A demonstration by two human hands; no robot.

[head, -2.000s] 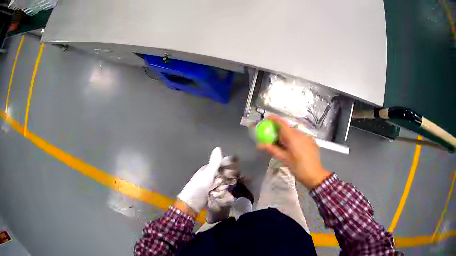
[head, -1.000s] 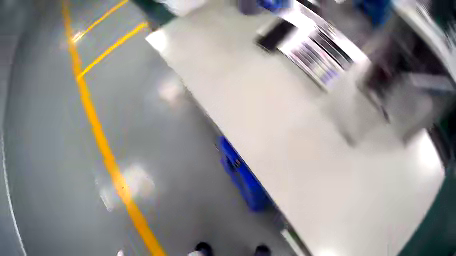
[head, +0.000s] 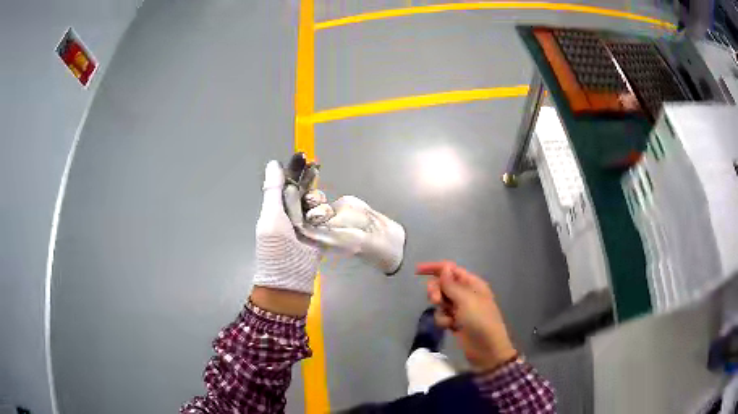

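Observation:
My left hand (head: 285, 230) wears a white knitted glove and holds a loose, empty white glove (head: 368, 230) by its finger end. The loose glove's cuff points right, toward my right hand. Its fingertips look grey and dark. My right hand (head: 473, 311) is bare, with the index finger extended and the others partly curled. It shows nothing in its grip and is just right of the loose glove's cuff, apart from it.
A green-topped bench (head: 599, 162) stands at the right, with an orange-brown board (head: 566, 69) of dark parts and stacked white foam trays (head: 688, 194). A pale surface (head: 663, 372) is at lower right. Yellow floor line (head: 306, 73) runs ahead; a red-yellow sign (head: 77, 57) is upper left.
The view has swung from the pale table and open drawer to the floor and green bench. Both hands are back in view. The green-lidded object earlier in my right hand is no longer seen.

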